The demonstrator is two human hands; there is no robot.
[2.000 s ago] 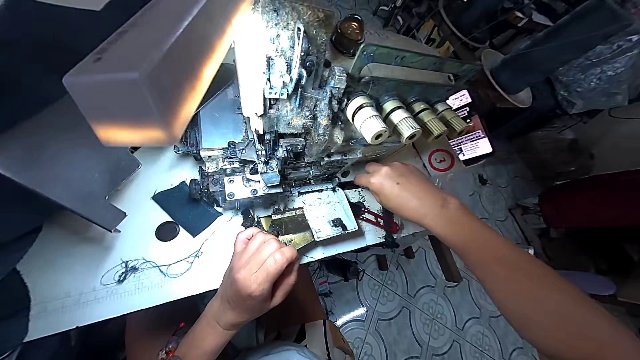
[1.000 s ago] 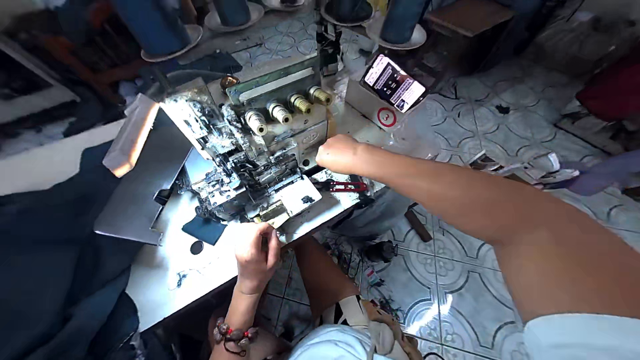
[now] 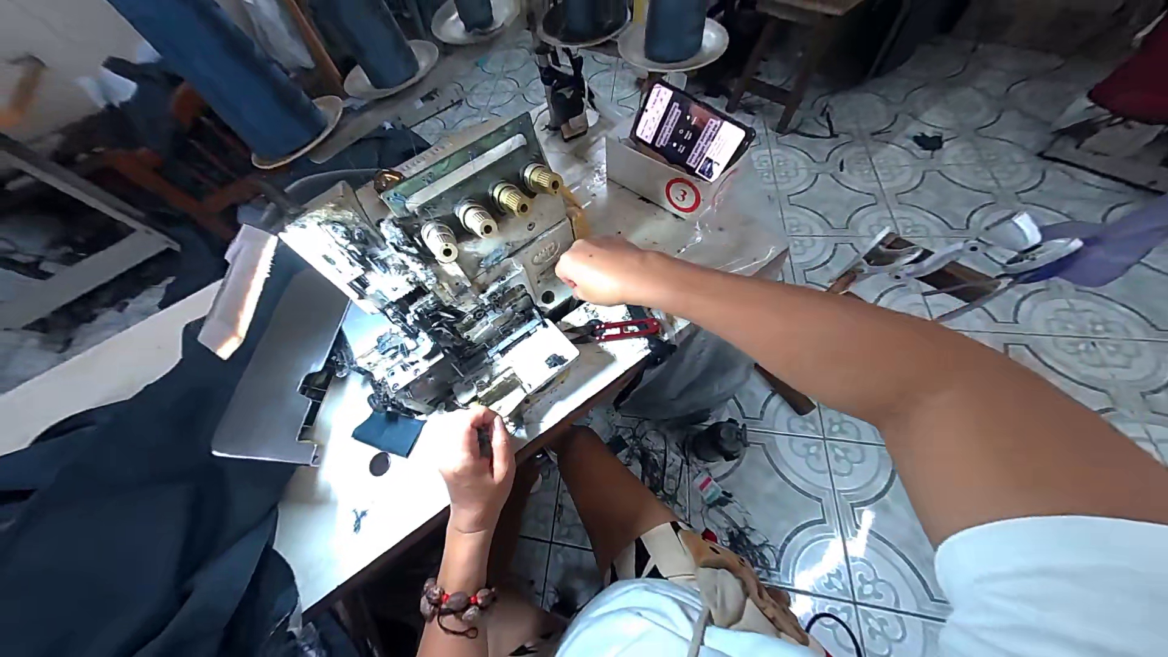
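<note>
An overlock sewing machine (image 3: 456,301), its front covers swung open and its inner parts showing, stands on the white table (image 3: 319,538). My left hand (image 3: 474,456) is at the machine's front edge with its fingers curled; whether it holds something is unclear. My right hand (image 3: 602,271) rests against the right end of the machine body, fingertips hidden behind the hand. Red-handled thread snips (image 3: 628,329) lie on the table just below my right hand. A small dark blue fabric piece (image 3: 389,432) lies left of my left hand.
Dark blue cloth (image 3: 119,511) spreads over the left side. Thread cones (image 3: 675,32) stand on round holders behind the machine. A phone (image 3: 691,132) leans on a box (image 3: 652,178) at the back right. A lamp (image 3: 239,292) hangs by the machine's left. Thread scraps lie on the tiled floor.
The view has swung and pulled back, so more floor and the thread cones show. My left hand stays at the machine's front, my right hand at its right end.
</note>
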